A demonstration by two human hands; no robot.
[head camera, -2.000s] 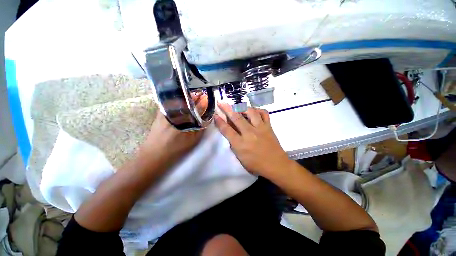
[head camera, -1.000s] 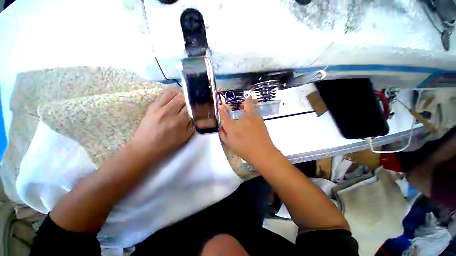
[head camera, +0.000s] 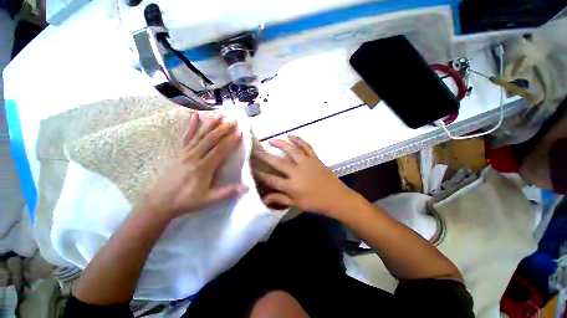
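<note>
A white panel (head camera: 205,239) lies over a beige textured panel (head camera: 124,140) on the left of the table and runs down to the lap. The sewing machine's presser foot area is just beyond my hands, below the shiny metal guard (head camera: 165,71). My left hand (head camera: 202,164) lies on the white panel with fingers spread, its fingertips near the presser foot. My right hand (head camera: 298,177) is at the panel's right edge, with fingers curled on the raised edge where beige shows. The fingertips are partly in shadow.
A black phone (head camera: 407,81) with a white cable (head camera: 472,136) lies on the right of the table, over red-handled scissors (head camera: 457,81). A small brown square (head camera: 365,94) and a thin tool (head camera: 503,84) are beside it. Beige and white pieces (head camera: 479,230) are heaped below at right.
Both hands have moved from beside the guard towards the wearer. My left hand has spread flat, my right hand has gone to the panel's right edge, which is now raised. The camera view has shifted.
</note>
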